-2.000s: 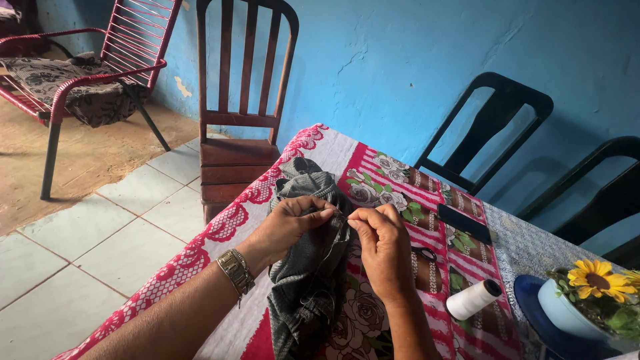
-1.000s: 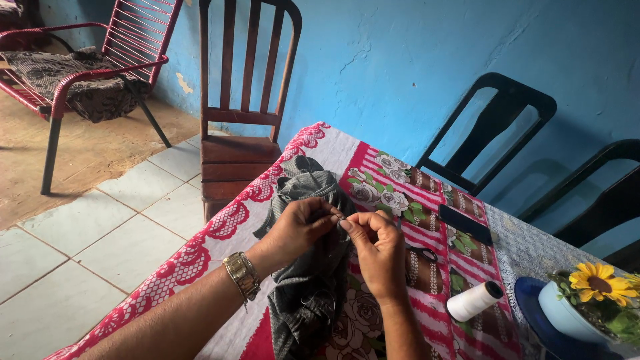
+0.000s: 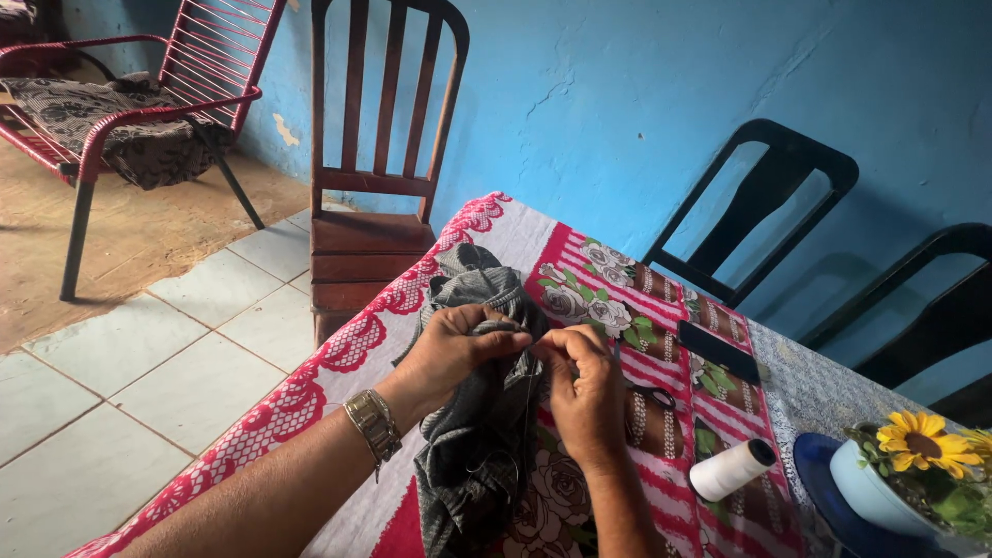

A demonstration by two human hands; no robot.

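Observation:
My left hand [image 3: 473, 341], with a metal wristwatch [image 3: 374, 425] on its wrist, pinches with thumb and forefinger above a bunched dark grey cloth garment [image 3: 480, 449]. Close against its fingertips, my right hand [image 3: 577, 372] has its thumb and forefinger together. What lies between the fingertips is too small to make out. A fine white thread hangs below them over the cloth. Right of my right hand are the dark handles of scissors [image 3: 659, 397], partly hidden, and a spool of white thread [image 3: 732, 470] lying on its side.
A dark phone [image 3: 718, 351] lies on the patterned tablecloth [image 3: 496, 225]. At the right, a potted sunflower [image 3: 922, 443] stands on a blue plate [image 3: 814, 480]. A wooden chair [image 3: 370, 232] stands beyond the table's left side, black chairs [image 3: 752, 209] along the wall side, and a red corded armchair [image 3: 101, 147] farther off.
My hands stay close together over the cloth. Their fingertips were slightly apart two seconds ago and are now nearly touching.

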